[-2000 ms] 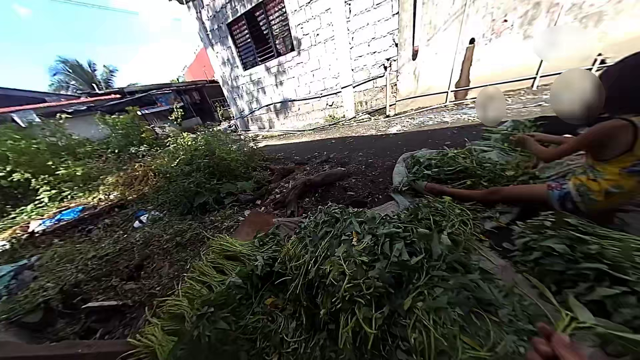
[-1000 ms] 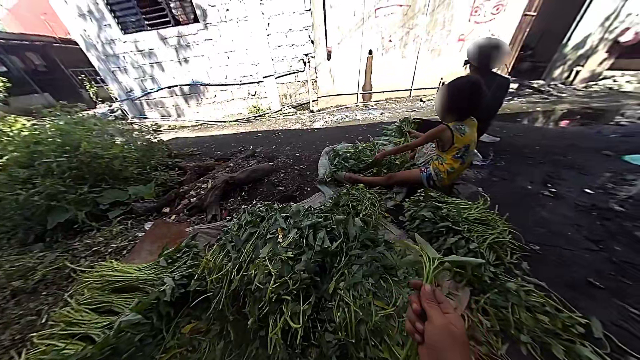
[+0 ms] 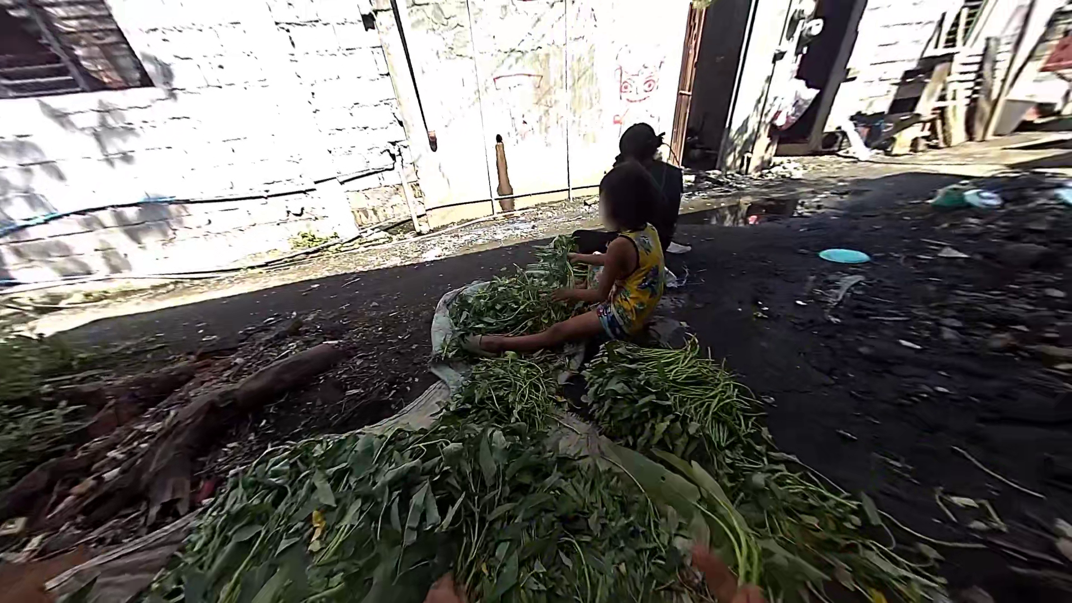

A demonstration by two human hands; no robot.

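My right hand [image 3: 722,576] shows blurred at the bottom edge, shut on a few leafy green stems [image 3: 737,528] that point up and away. A small part of my left hand [image 3: 445,591] shows at the bottom edge, over the large pile of leafy greens [image 3: 377,502]; its fingers are mostly out of view. Another pile of greens [image 3: 687,394], with long pale stems, lies to the right. Farther off, more greens [image 3: 511,303] rest on a pale woven sack [image 3: 444,327].
A person in a yellow top [image 3: 638,272] sits by the far greens, with another person in dark clothes [image 3: 666,188] behind. A log [image 3: 285,377] lies left. A turquoise lid-like disc [image 3: 843,255] lies on the dark ground [image 3: 804,327]. A whitewashed block wall [image 3: 251,109] stands behind.
The view has swung to the right. My right hand, holding stems, has moved down to the bottom edge, and part of my left hand has come into view.
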